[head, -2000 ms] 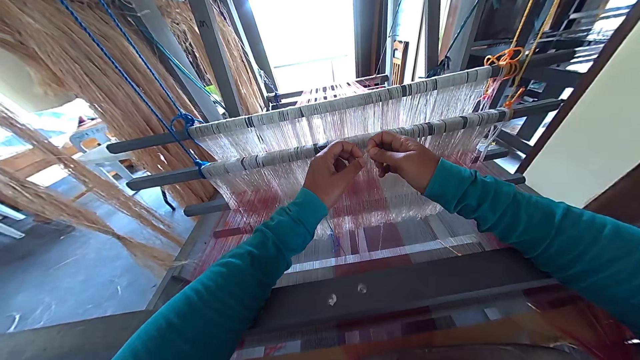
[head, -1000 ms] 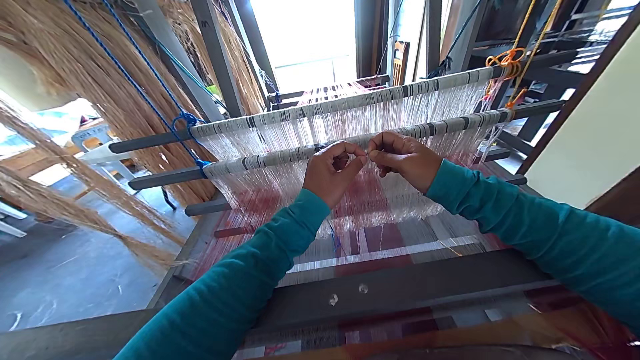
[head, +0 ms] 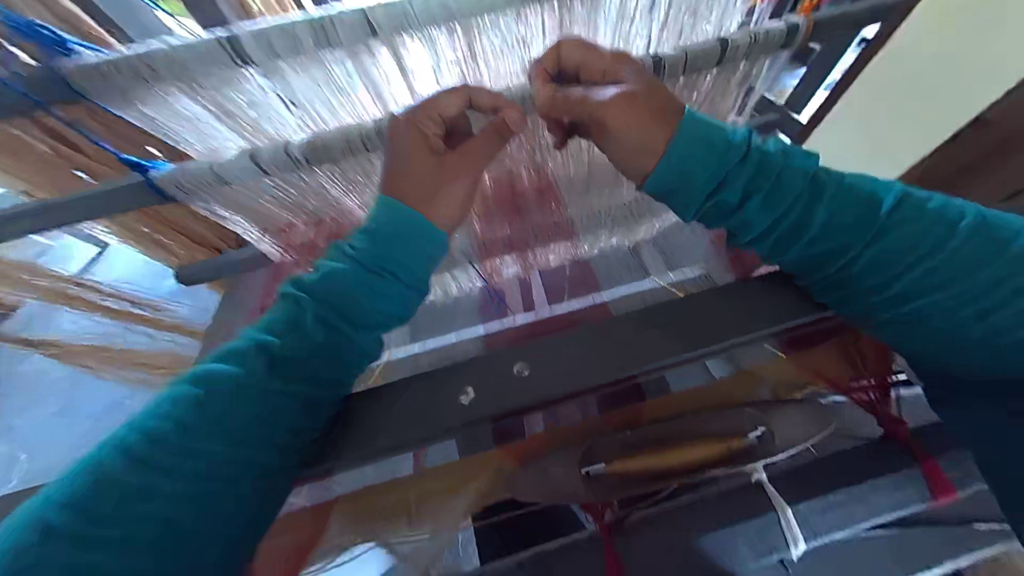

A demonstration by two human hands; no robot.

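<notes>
Both hands are raised over the heddles of a wooden floor loom. My left hand [head: 452,152] has its thumb and forefinger pinched together; a thread between them is too fine to make out. Close to its right, my right hand [head: 604,100] has curled fingers, also pinched, and whatever they hold cannot be told. Behind them runs the front heddle bar [head: 320,144], with pale string heddles [head: 336,196] hanging from it. Red and grey warp threads [head: 524,212] pass below. Nearer me lies the dark wooden beater beam [head: 592,344], and below it a boat shuttle with a yellow bobbin [head: 676,458].
A second heddle bar [head: 320,40] crosses farther back, tied with blue rope [head: 144,164] at the left. Tan fibre hanks [head: 80,156] hang on the left. Red knotted yarn [head: 900,424] and a white tie [head: 780,512] lie at the lower right. A pale wall stands at right.
The view has tipped down and come nearer, bringing the shuttle into sight. My fingertips, close together in both earlier frames, are now slightly apart.
</notes>
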